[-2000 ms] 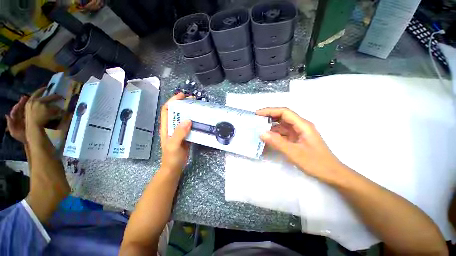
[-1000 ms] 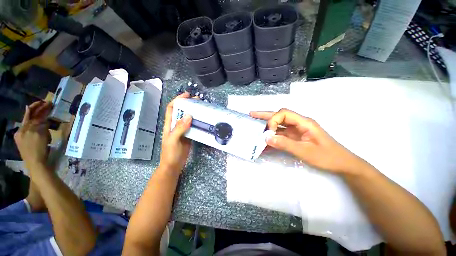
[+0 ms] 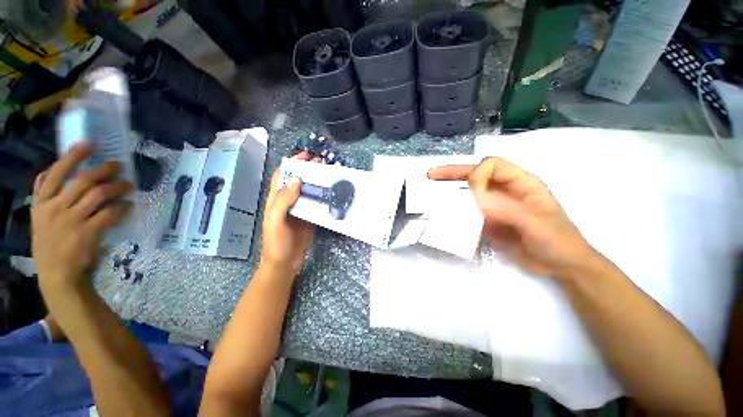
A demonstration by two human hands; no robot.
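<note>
A pale blue and white retail carton (image 3: 362, 213) with a dark round-headed appliance printed on it lies tilted in my left hand (image 3: 285, 228). My left thumb is on its printed face near the left end. The carton's right end is open, with white end flaps (image 3: 444, 224) spread out to the right. My right hand (image 3: 521, 208) is blurred beside the flaps. Its index finger points left above them, and I cannot tell whether it touches them. The inside of the carton is mostly hidden.
Two cartons (image 3: 236, 195) stand to the left. A neighbour's hand (image 3: 81, 212) holds a blurred carton at far left. Stacked dark housings (image 3: 391, 73) and small black parts (image 3: 322, 149) are behind. A green upright (image 3: 529, 65) rises behind white sheets (image 3: 619, 244); another carton (image 3: 639, 49) stands at back right.
The carton's right end has opened and its flaps stick out. My right hand has moved slightly right. The neighbour's hand has lifted a carton, and the standing cartons at left are arranged differently.
</note>
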